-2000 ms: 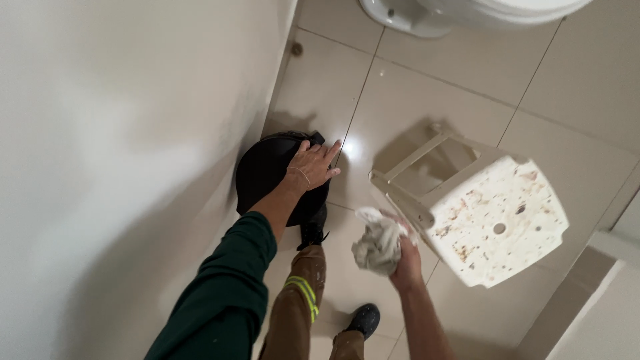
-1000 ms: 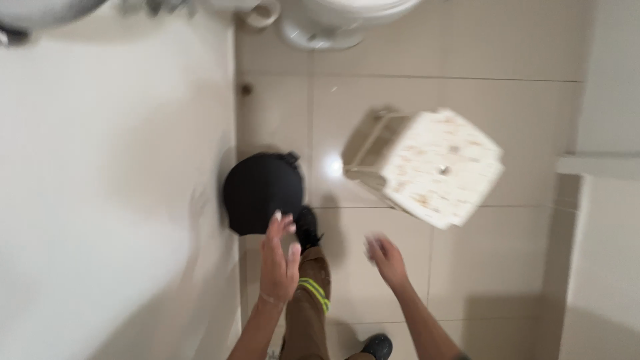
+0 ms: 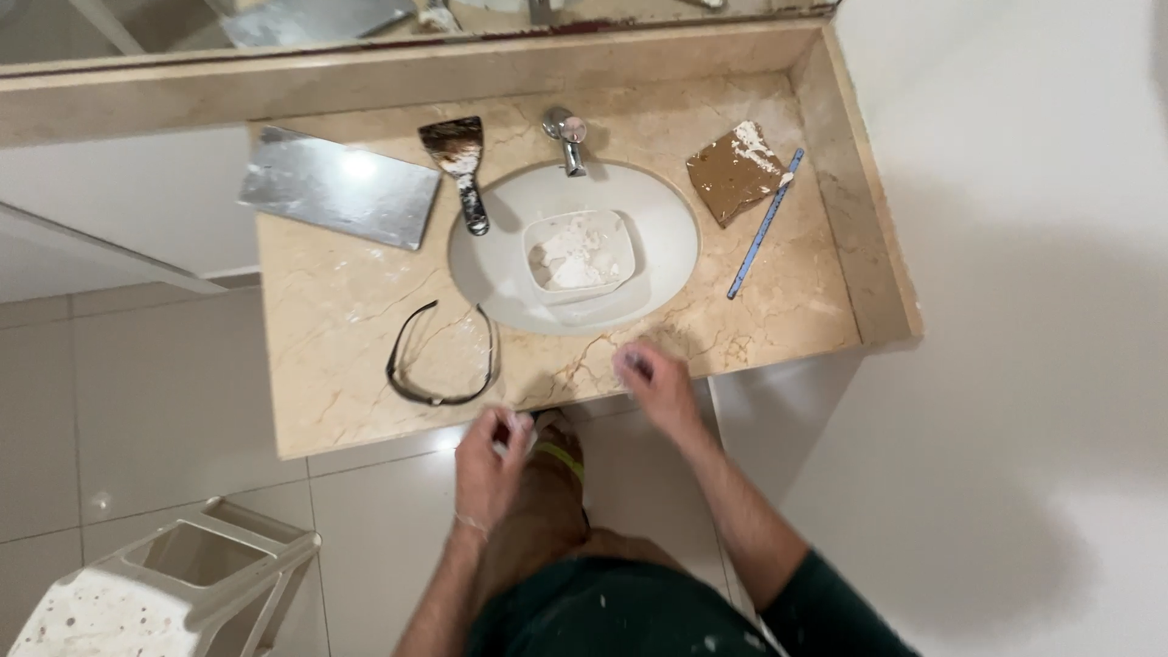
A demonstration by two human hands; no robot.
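My left hand is at the front edge of the marble countertop, fingers curled and blurred; whether something small is in them I cannot tell. My right hand hovers by the same edge, below the sink, also curled and blurred. Clear safety glasses with a black frame lie near my left hand. In the sink sits a white plastic container with white powder or paste. A putty knife lies across the sink's left rim.
A metal sheet overhangs the counter's left end. A brown sanding sheet or scrap and a blue strip or blade lie at the right. The faucet stands behind the sink. A spattered plastic stool stands at lower left.
The view has swung from the floor, toilet and black bucket-like object to the counter. Two seconds ago my right hand held a crumpled cloth; one second ago both hands were apart, without it.
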